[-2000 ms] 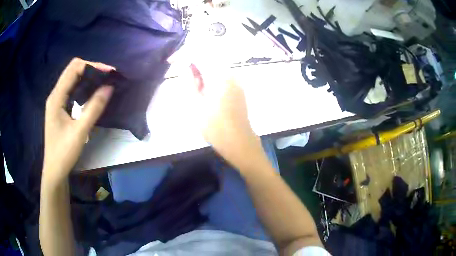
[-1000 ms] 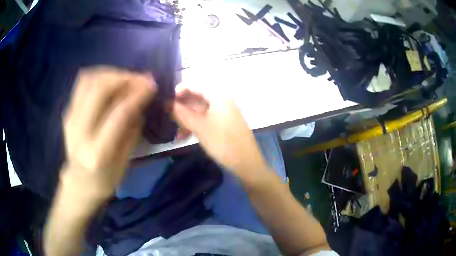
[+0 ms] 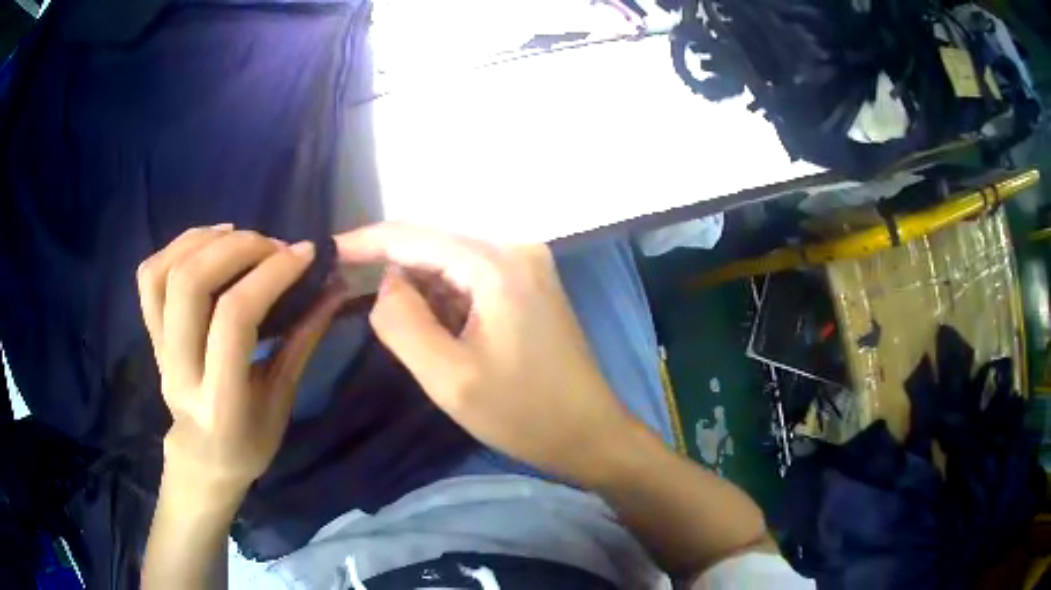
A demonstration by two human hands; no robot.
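Note:
A large dark navy garment (image 3: 196, 127) covers the left of the white table and hangs over its front edge towards the lap. My left hand (image 3: 236, 334) is shut on a folded dark edge of the garment, pinched between thumb and fingers. My right hand (image 3: 484, 334) is just right of it, fingers bent, with the index fingertip touching or very near the pinched edge. Whether the right fingers grip any cloth cannot be told. The sewing machine's needle area is out of view.
White table top (image 3: 553, 138) lies ahead. A tangled heap of black strips (image 3: 807, 81) lies at its right end. Right of me is a yellow bar (image 3: 922, 227) with cardboard (image 3: 934, 311) and dark cloth pieces (image 3: 887, 496) below.
Both hands have come together at the garment's edge and drawn it back over the table's front edge. The view has tilted lower, so the table now shows higher in the picture.

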